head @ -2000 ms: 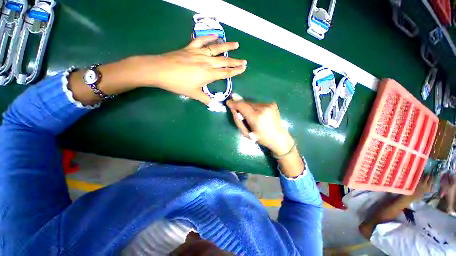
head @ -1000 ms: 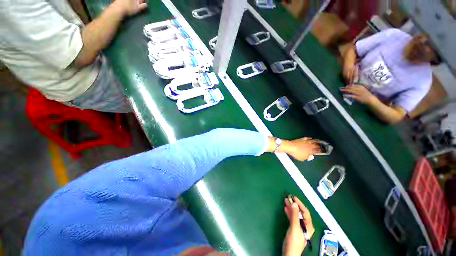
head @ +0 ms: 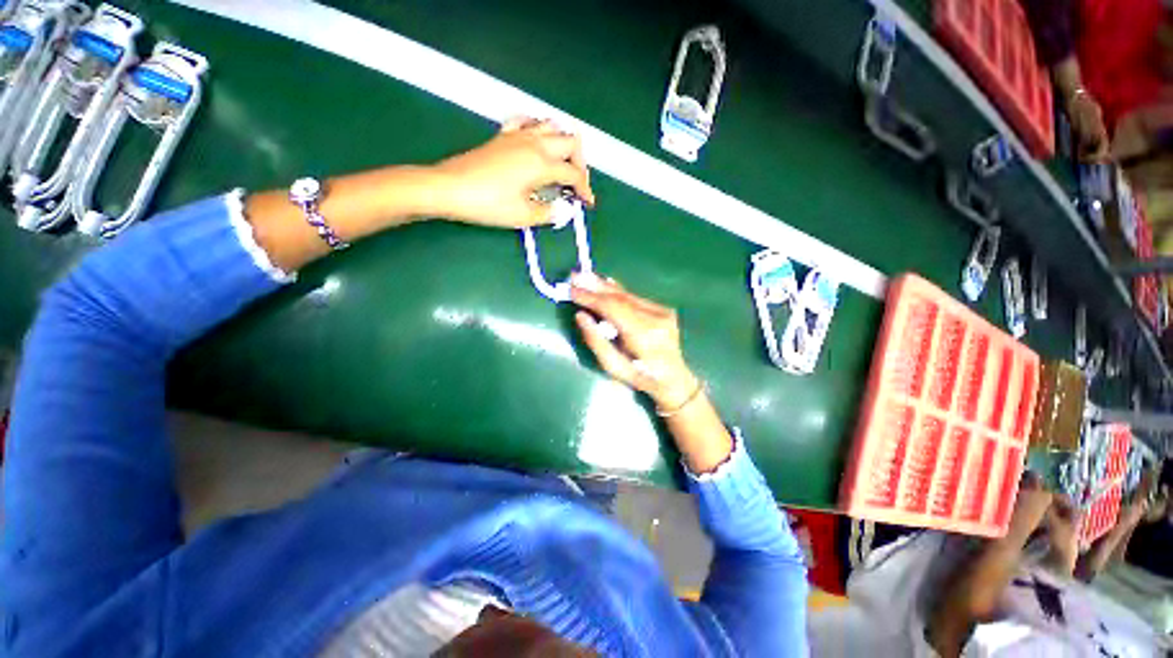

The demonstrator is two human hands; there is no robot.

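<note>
A white-grey loop-shaped product (head: 535, 266) lies in front of me on the near side of the white strip, its open middle showing green. My left hand (head: 515, 177), with the wristwatch, grips its upper head end and covers it, so no blue label shows there. My right hand (head: 637, 341), with a thin bracelet, has its fingertips on the loop's lower end. The fingers are curled; a small pale bit shows between them, and I cannot tell if a pen-like tool is in them.
Overlapping loops (head: 144, 135) lie at the far left. Two loops (head: 795, 315) lie left of the coral compartment tray (head: 945, 409). A small brown carton (head: 1059, 405) is beyond it. Single loops (head: 692, 97) lie past the white strip (head: 450, 86). Other workers' arms show at right.
The view has swung back to the near bench. My left hand has moved from a loop beyond the strip to this side. My right hand now touches the loop's lower end.
</note>
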